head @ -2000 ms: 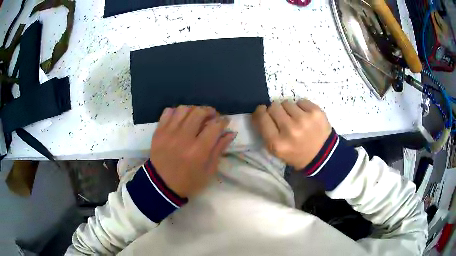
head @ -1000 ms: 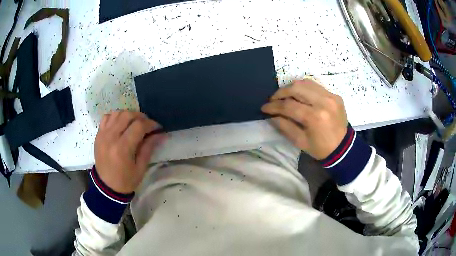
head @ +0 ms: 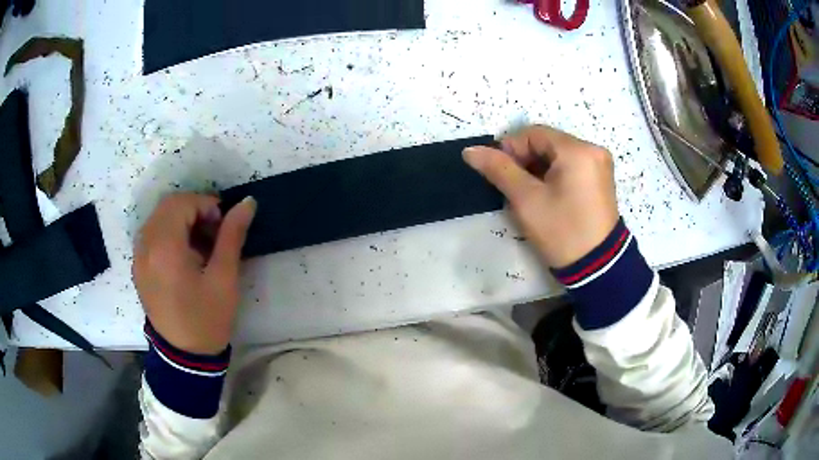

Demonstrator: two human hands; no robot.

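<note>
A dark fabric piece (head: 364, 193) lies on the white table in front of me, doubled into a long narrow band with a slightly curved far edge. My left hand (head: 193, 260) pinches its left end between thumb and fingers. My right hand (head: 557, 189) pinches its right end, with the thumb on top near the far corner. The fingertips under or behind the cloth are partly hidden.
A steam iron (head: 678, 99) rests at the upper right, with blue cords (head: 795, 171) beside it. Red scissors handles (head: 564, 11) show at the top. Dark cut pieces (head: 278, 25) lie at the far side. Pressed dark bands (head: 54, 256) and an olive-brown strip (head: 70, 117) lie at left.
The fabric panel has gone from open and flat to a narrow doubled band. My hands have moved to its two ends and now grip them; the view has shifted slightly.
</note>
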